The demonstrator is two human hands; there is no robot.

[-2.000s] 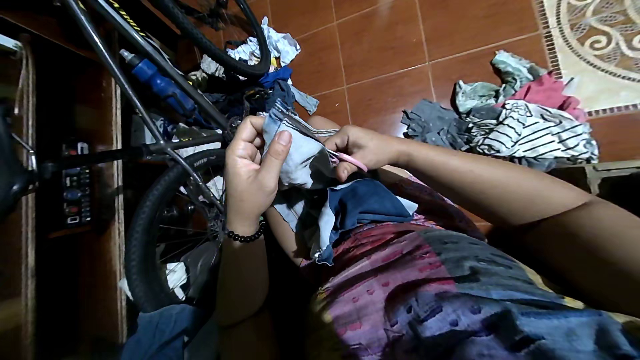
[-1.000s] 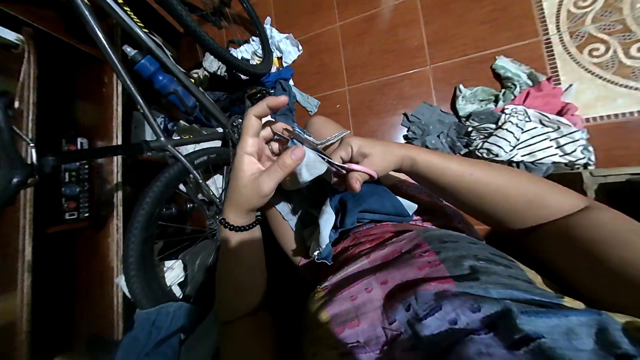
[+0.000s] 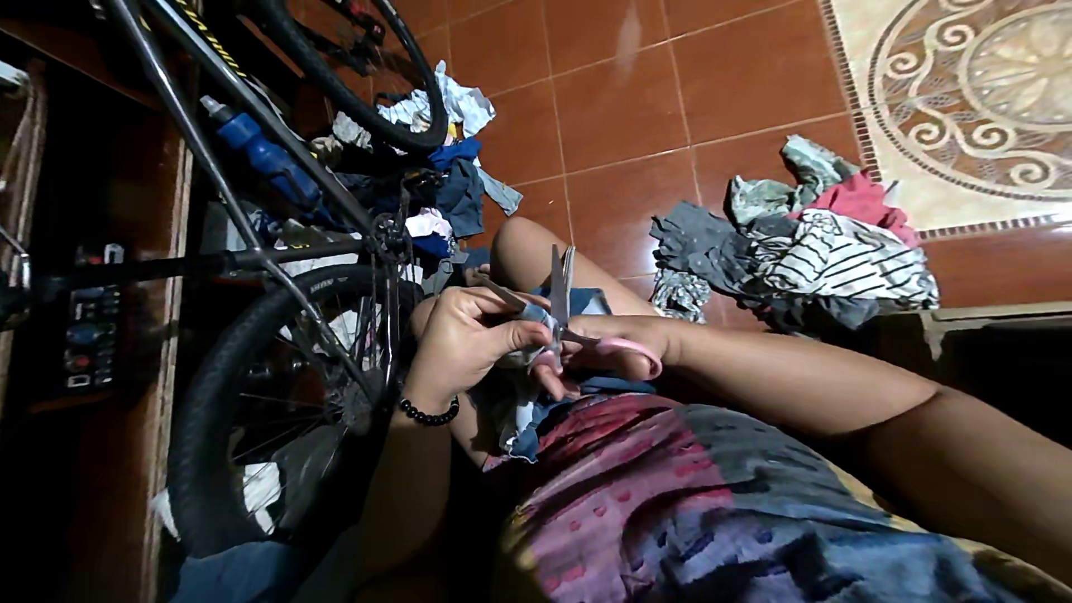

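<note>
My left hand (image 3: 473, 339), with a black bead bracelet at the wrist, pinches a piece of blue-grey cloth (image 3: 536, 315) between thumb and fingers. In my right hand (image 3: 615, 343) are pink-handled scissors (image 3: 559, 289), their blades spread apart and pointing up beside the cloth. The two hands are close together over my lap. More blue denim-like cloth (image 3: 529, 440) lies on my lap under them, partly hidden by the hands. Whether the blades touch the cloth I cannot tell.
A bicycle with a rear tire (image 3: 201, 419) and a blue water bottle (image 3: 268, 159) stands at the left. Cloth scraps (image 3: 459, 197) lie around it. A heap of striped, grey and red cloth (image 3: 846, 260) rests on the tiled floor (image 3: 620, 109) at the right.
The scissors, mostly hidden two seconds ago, now show with blades spread and pointing up. The cloth held up by my left hand is now bunched lower between both hands.
</note>
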